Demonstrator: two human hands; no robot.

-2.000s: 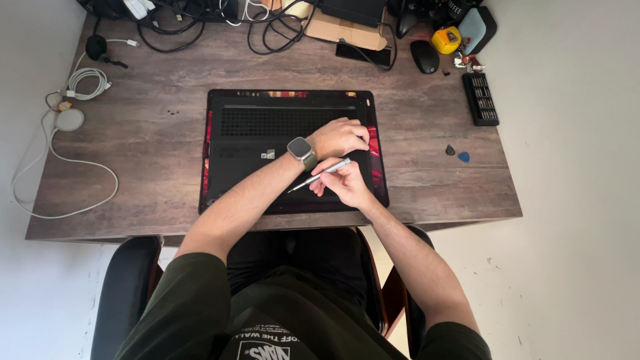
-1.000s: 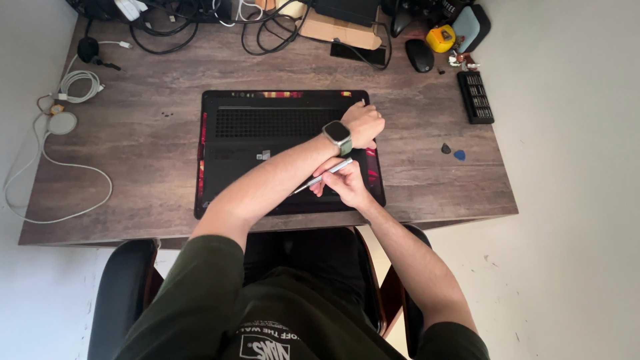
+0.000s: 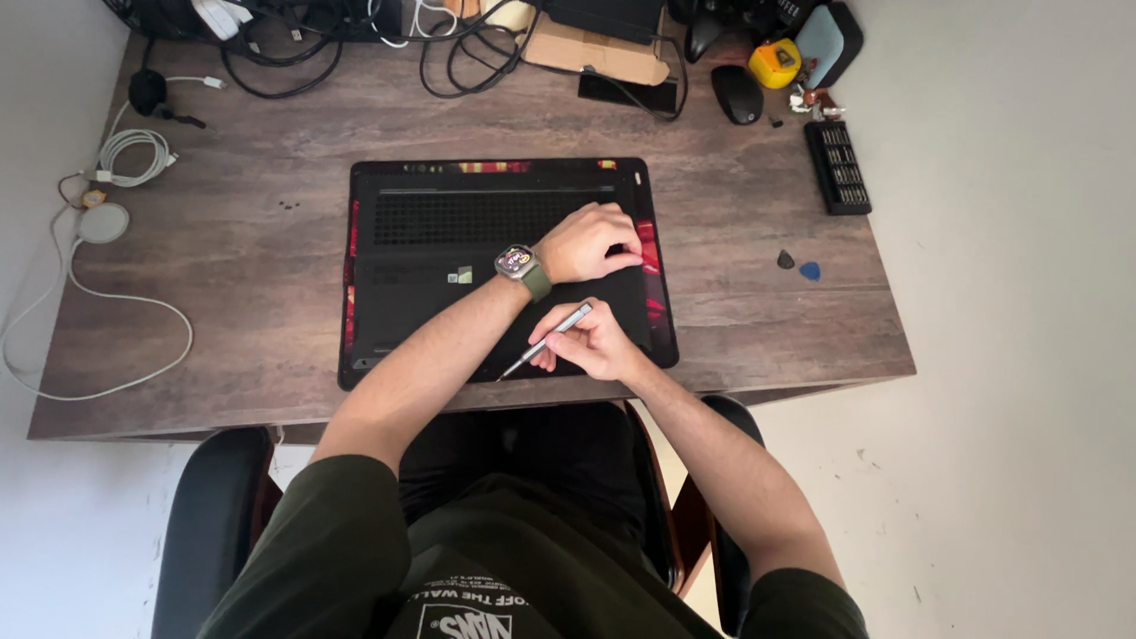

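A black laptop [image 3: 426, 275] lies with its vented underside up on a dark desk mat with red patterns [image 3: 651, 266]. My left hand [image 3: 590, 241], a smartwatch on its wrist, rests over the right part of the laptop with its fingers curled; whether it holds anything is hidden. Closer to the desk's front edge, my right hand [image 3: 593, 342] grips a slim silver precision screwdriver [image 3: 557, 333]. The screwdriver slants down to the left, its tip near the laptop's front edge; contact cannot be made out.
A black bit case [image 3: 838, 169], a dark pick [image 3: 785, 259] and a blue pick [image 3: 809, 271] lie at the right. Behind are a mouse [image 3: 737, 95], a yellow tape measure [image 3: 774, 64], cardboard [image 3: 595, 55] and black cables. White cables [image 3: 133, 158] and several tiny dark pieces [image 3: 288, 206] lie left.
My left hand moved right and away from me between the first two frames, then back a little to the left over the laptop. My right hand keeps hold of the screwdriver, nearly in place.
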